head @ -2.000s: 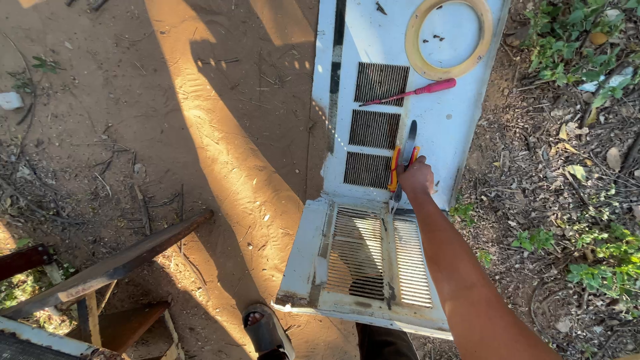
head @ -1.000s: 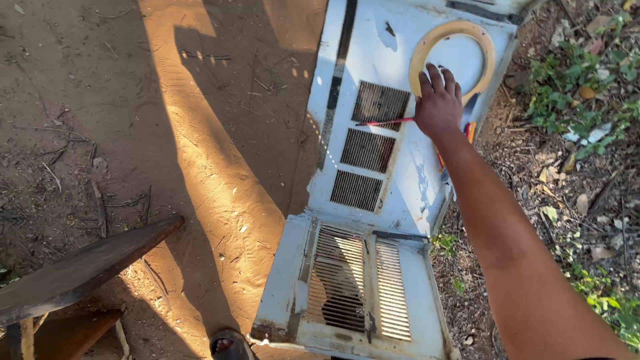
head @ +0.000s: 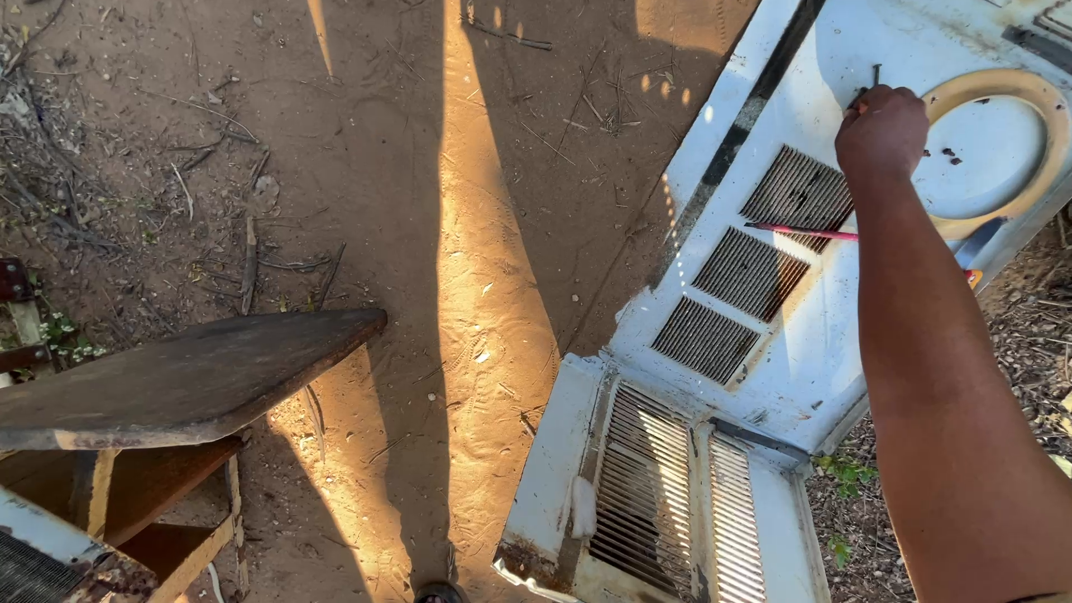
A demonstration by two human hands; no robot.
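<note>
My right hand (head: pixel 884 134) is closed around a small dark object, likely metal, whose thin end (head: pixel 876 74) sticks out above the fingers; its kind is unclear. The hand is over a white vented metal panel (head: pixel 829 335), just left of a tan ring (head: pixel 997 79). Below the hand, a screwdriver with a pink-red handle (head: pixel 829 234) lies across the upper vent, partly behind my forearm. An orange and blue tool (head: pixel 976 251), mostly hidden by the forearm, lies near the panel's right edge. My left hand is not in view.
A louvred metal section (head: pixel 645 486) adjoins the panel at the lower right. At left, a dark wooden board (head: pixel 193 377) rests above a rusty frame (head: pixel 201 553). Sandy ground (head: pixel 494 276) with twigs lies between. Leaf litter (head: pixel 1030 327) borders the panel's right side.
My right hand has gone from the scissors-like orange-handled tool, past the tan ring, to a small dark object on the panel left of the ring. The view has shifted left.
</note>
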